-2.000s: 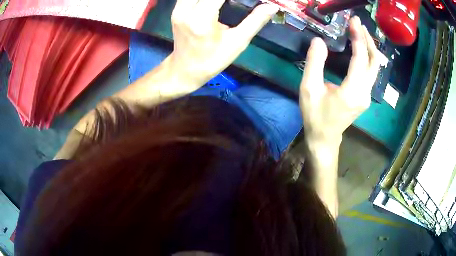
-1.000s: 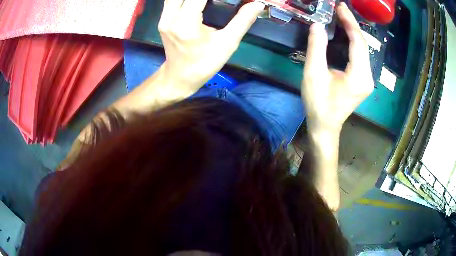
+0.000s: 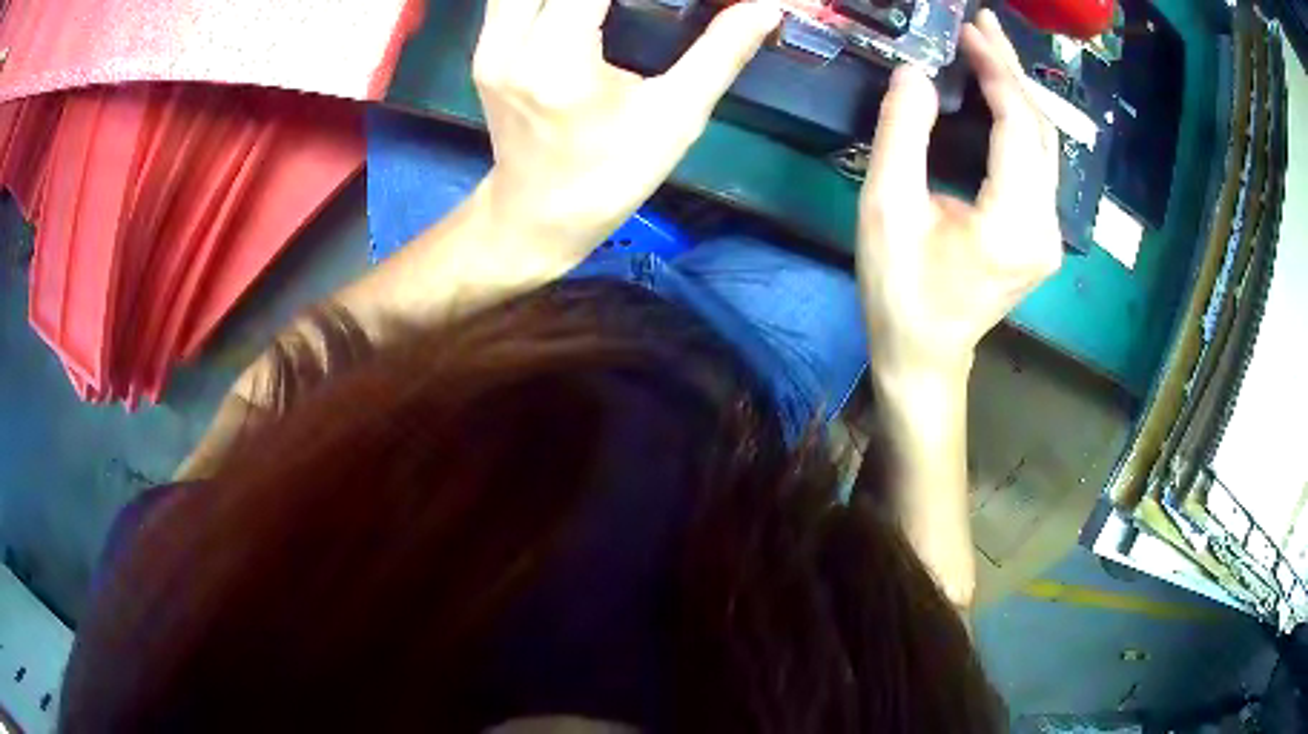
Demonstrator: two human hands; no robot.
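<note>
The black test fixture (image 3: pixel 803 98) is cut off by the top edge. Clear plastic guide pieces (image 3: pixel 932 32) and part of the black clamp show on top, with a little red between them. The glossy red clamp handle (image 3: pixel 1069 13) is at the top right. My left hand (image 3: pixel 595 122) is at the fixture's left side, its thumb reaching the front of the red area. My right hand (image 3: pixel 961 215) is at the right end, thumb and forefinger apart around the clear piece's corner. Whether either hand grips a module cannot be told. A brass-coloured latch (image 3: pixel 852 161) is on the fixture's front.
Red sheets (image 3: pixel 201 50) lie at the upper left, with folded loose ones (image 3: pixel 172 230) hanging below. A stack of cardboard sheets (image 3: pixel 1198 344) stands at right. A flat black rectangle (image 3: pixel 1148 136), a white strip (image 3: pixel 1059 109) and a small white label (image 3: pixel 1117 232) lie on the green mat (image 3: pixel 1076 308).
The view has shifted, so the fixture and red handle sit higher in the picture, the handle now mostly cut off. Both hands stay at the fixture. The white strip shows beside my right hand.
</note>
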